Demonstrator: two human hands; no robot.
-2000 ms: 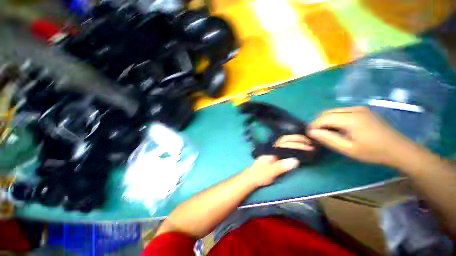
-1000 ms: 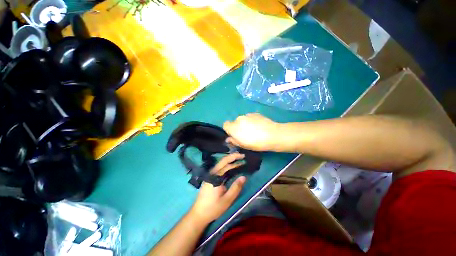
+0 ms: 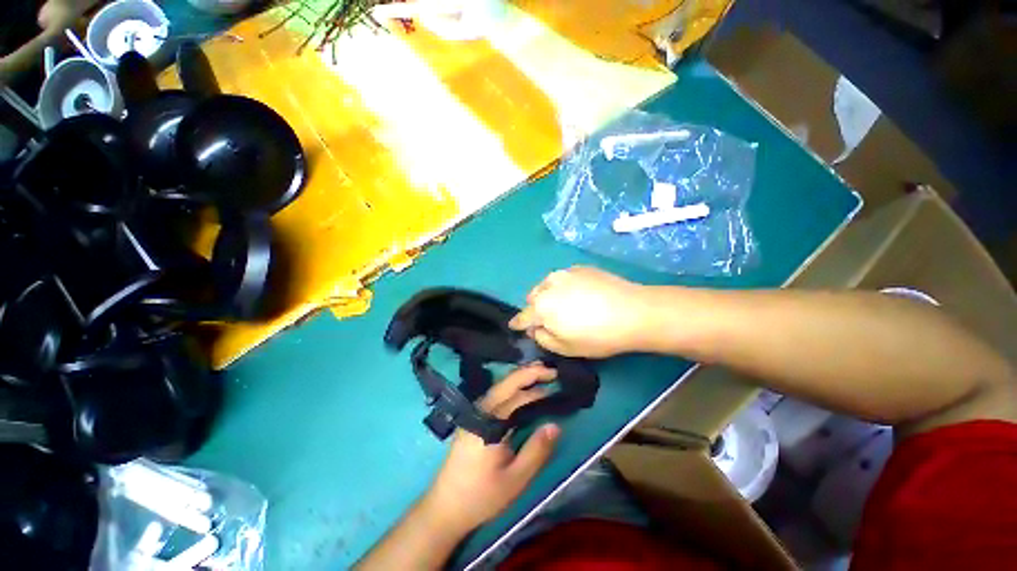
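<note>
A black housing with a bracket is held between my hands, low over the green bench top in the middle of the view. My left hand holds it from below and the near side, with fingers inside the bracket and the thumb apart. My right hand is closed at the far right rim, its fingertips pressed together against the part. Whether the right fingers hold a small piece is hidden.
Black housings are piled at left, with white housings behind. Clear bags with white pieces lie at right and lower left. Yellow-taped cardboard carries thin wires. An open carton holds white housings. Someone's arm shows top left.
The view swung right, then steadied. Over the last second, the black housing has turned slightly in my hands, showing more of the bracket. Both hands stay on it.
</note>
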